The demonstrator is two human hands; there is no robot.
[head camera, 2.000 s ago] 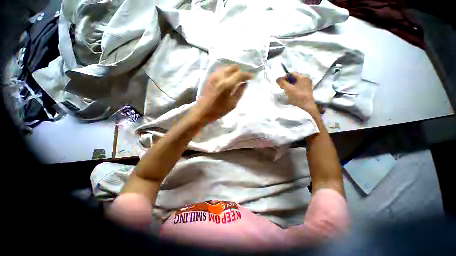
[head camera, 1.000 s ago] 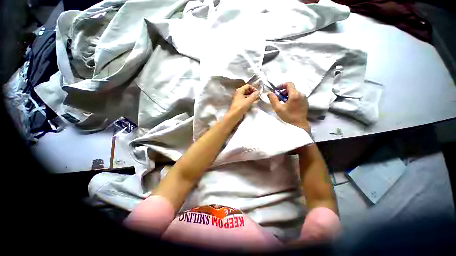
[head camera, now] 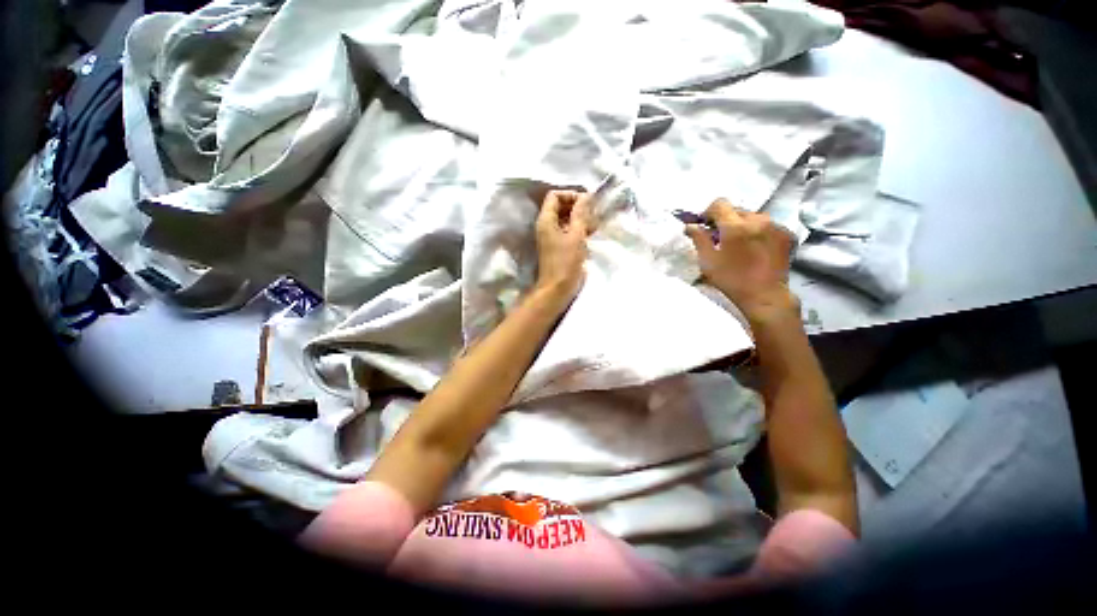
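Note:
A pale grey-white garment [head camera: 626,307] lies crumpled over the table edge and down onto the lap. My left hand [head camera: 563,241] is on the cloth near the middle, thumb and fingertips pinched together; whether they grip a thread or the cloth is too small to tell. My right hand [head camera: 748,255] is to the right, above the cloth, closed around small dark snips [head camera: 697,221] with a purple-blue grip. The snips' tip points left, apart from my left hand. A seam crosses the cloth between the hands.
More pale cloth [head camera: 259,181] is heaped at the back left. Dark navy cloth [head camera: 90,138] lies far left beside white strips [head camera: 36,235]. Maroon cloth [head camera: 950,42] is at the far right corner. The white tabletop [head camera: 962,181] edge runs across; a pale blue-white card [head camera: 905,431] lies below it.
Since one second ago, my right hand with the snips has moved right, away from the seam and my left hand. My left hand has shifted slightly left. Earlier, both hands had come together at the seam.

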